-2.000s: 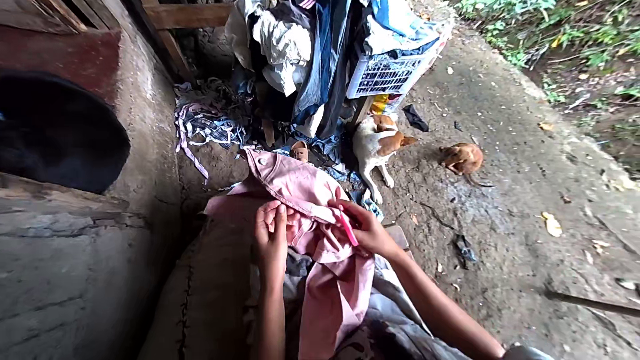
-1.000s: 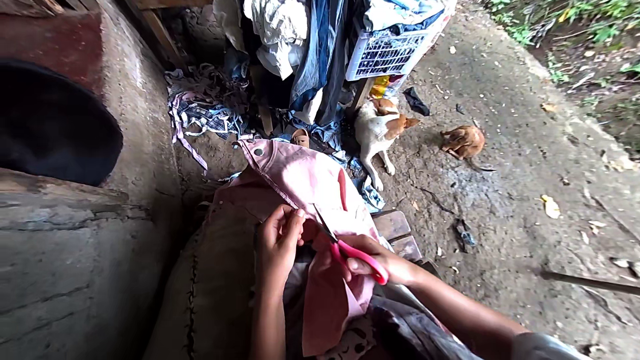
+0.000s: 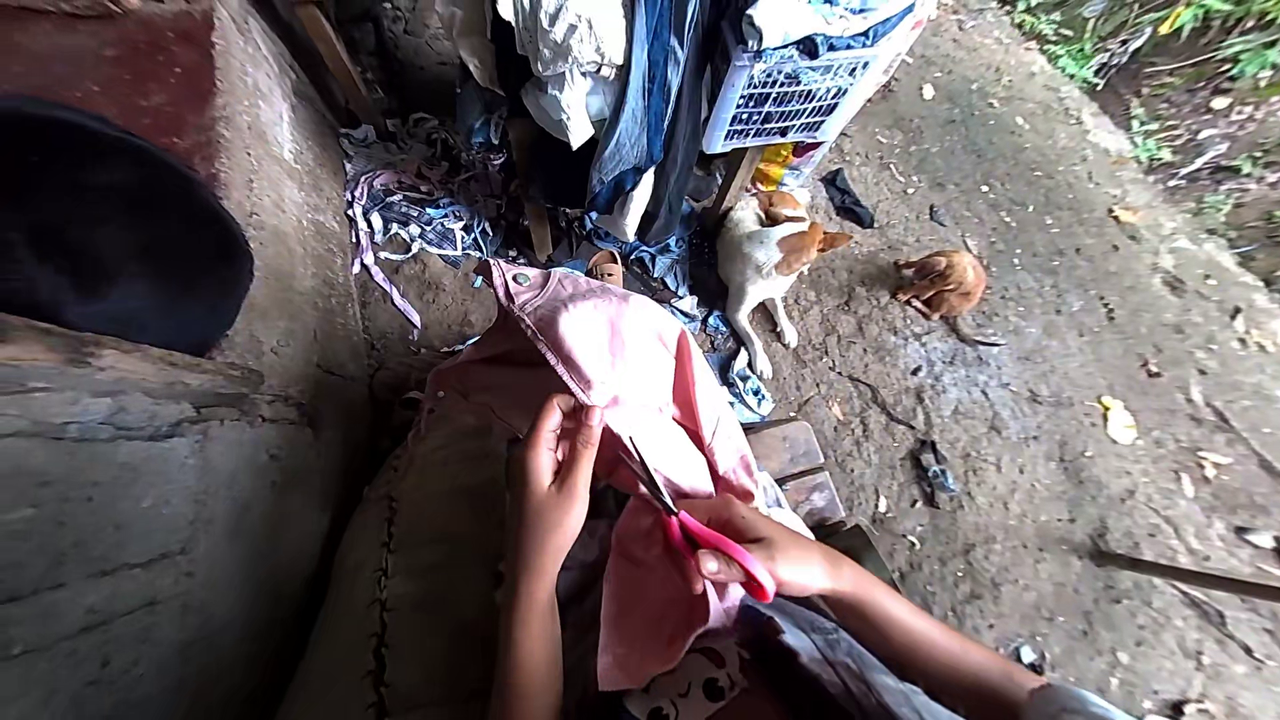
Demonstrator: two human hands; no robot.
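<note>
A pink cloth garment piece (image 3: 630, 350) with a stitched seam and a metal snap button lies across my lap and a stuffed sack (image 3: 440, 520). My left hand (image 3: 555, 460) pinches the seam edge between thumb and fingers. In my right hand (image 3: 760, 550) are scissors with pink handles (image 3: 735, 562), their dark blades slightly parted and pointing up and left, close to the cloth beside my left hand. Part of the cloth hangs down below the scissors. A grey garment lies under my right forearm.
Ahead, clothes (image 3: 650, 110) hang beside a white plastic crate (image 3: 785, 95) of fabric. Cloth scraps (image 3: 430, 215) litter the ground. A white and brown dog (image 3: 775, 260) and a smaller brown animal (image 3: 945, 283) are on the right. A concrete wall (image 3: 150, 520) stands left; wooden slats (image 3: 785, 450) show beside my lap.
The scissors have swung from lying close against the cloth to pointing up and left, with the blades now in plain sight. My left hand stays on the seam of the pink cloth.
</note>
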